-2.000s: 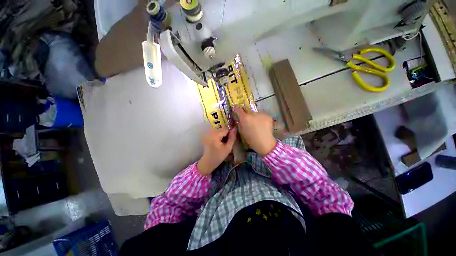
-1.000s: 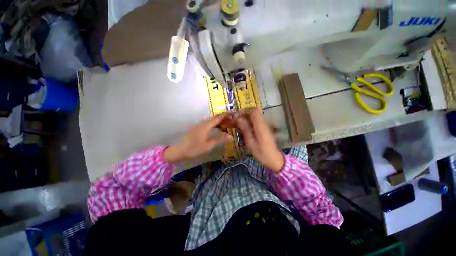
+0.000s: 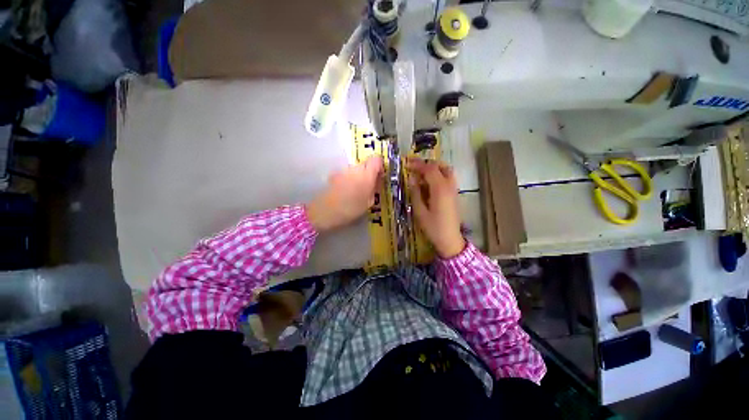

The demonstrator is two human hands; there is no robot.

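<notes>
My left hand (image 3: 349, 195) lies on the left yellow tape (image 3: 379, 238), its fingertips at the shiny needle plate (image 3: 401, 209) near the presser foot. My right hand (image 3: 438, 205) is bent over the right tape, fingertips beside the plate. A narrow gap showing metal lies between the hands. Whether either hand pinches a small piece is hidden by the fingers and blur. Brown strips (image 3: 501, 197) lie to the right of my right hand. The white sewing machine head (image 3: 526, 90) stands above, with the glowing lamp (image 3: 330, 94) left of the needle area.
Yellow-handled scissors (image 3: 622, 193) lie right of the strips, blades pointing up-left. A large brown panel (image 3: 255, 41) lies behind the pale left extension (image 3: 230, 164). A phone (image 3: 626, 350) rests on the lower right shelf. A blue crate (image 3: 66, 373) stands at lower left.
My hands were together over the lower plate; now they are apart, one on each side, nearer the presser foot. The camera view has turned and shifted.
</notes>
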